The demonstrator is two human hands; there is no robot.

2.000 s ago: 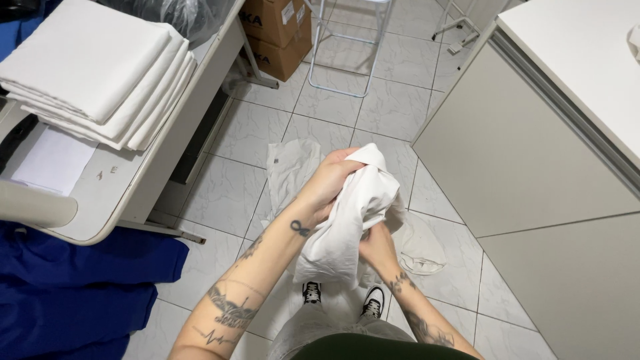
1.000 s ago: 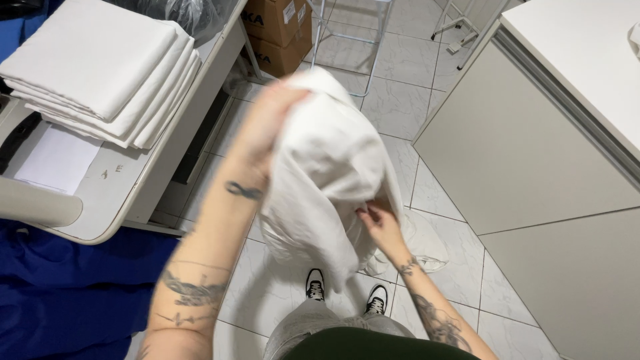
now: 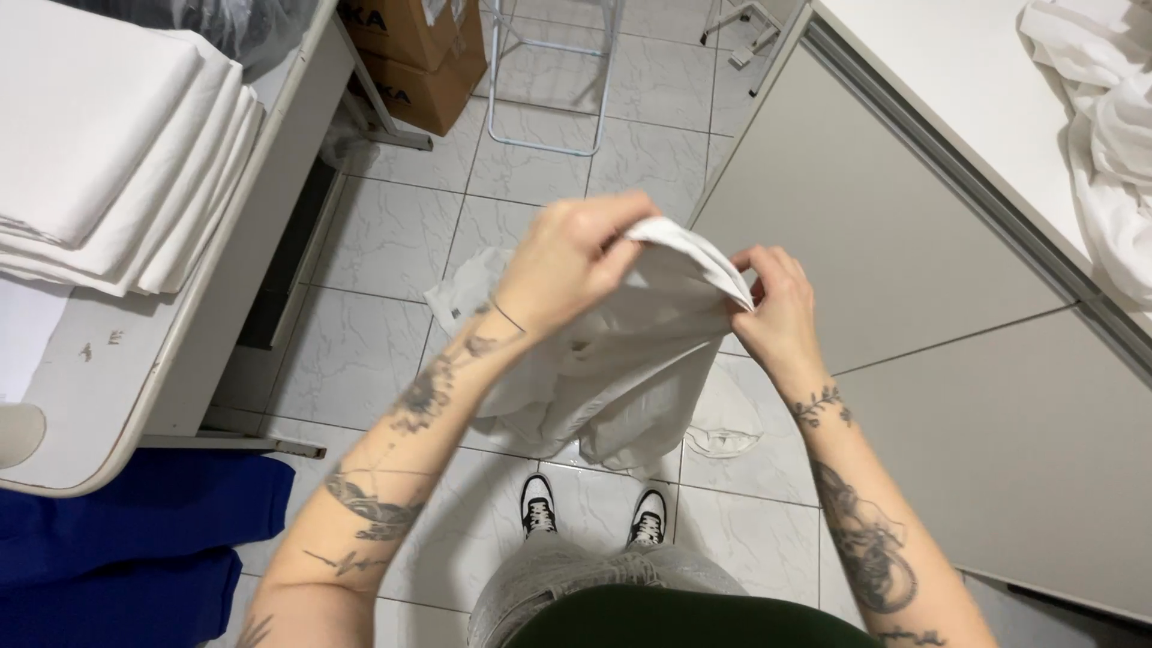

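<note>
A white cloth garment point(image 3: 648, 333) hangs between my two hands in the middle of the head view, its lower part reaching down over the floor in front of my shoes. My left hand point(image 3: 585, 247) pinches one end of its folded upper edge. The other end of that edge is gripped by my right hand point(image 3: 776, 301). Behind and below the hanging cloth, more white fabric point(image 3: 724, 414) lies on the tiles, partly hidden.
Folded white cloths point(image 3: 99, 135) are stacked on a white table point(image 3: 135, 360) at left. Blue fabric point(image 3: 135, 531) lies below it. Cardboard boxes point(image 3: 414, 63) and a metal frame point(image 3: 544, 144) stand ahead. At right, a cabinet point(image 3: 864, 225) bears crumpled white cloth point(image 3: 1111, 135).
The cloth was bunched up two seconds ago and now hangs spread from its upper edge. My right hand has risen to that edge, and my hands are farther apart.
</note>
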